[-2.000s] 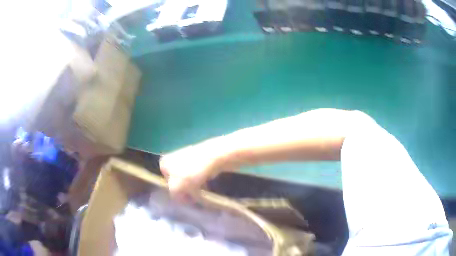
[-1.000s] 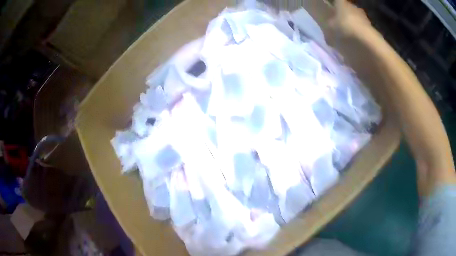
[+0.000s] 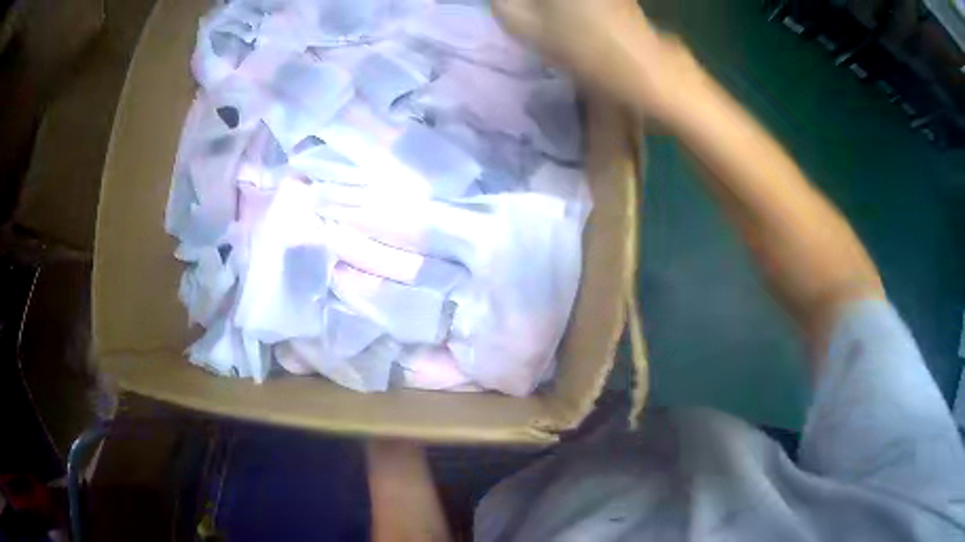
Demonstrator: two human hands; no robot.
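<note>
A deep brown open carton fills the left and middle of the view. It holds a jumbled heap of crumpled white wrapped packets, some showing pale pink and small dark spots. My right hand is at the top, blurred and partly cut off by the picture's edge. It lies over the carton's upper right wall and appears to grip it, with its fingers inside above the packets. My left forearm runs up from the bottom edge to beneath the carton; my left hand is hidden there.
A green bench top lies right of the carton. A row of dark boxes with small white labels stands at the upper right. Brown cardboard and a curved grey metal tube are at the left, beside dark, unclear shapes.
The carton was low in view, then filled the middle at a slant. Now it sits further left and squarer. My right hand stayed along its wall. My left forearm has come into view below.
</note>
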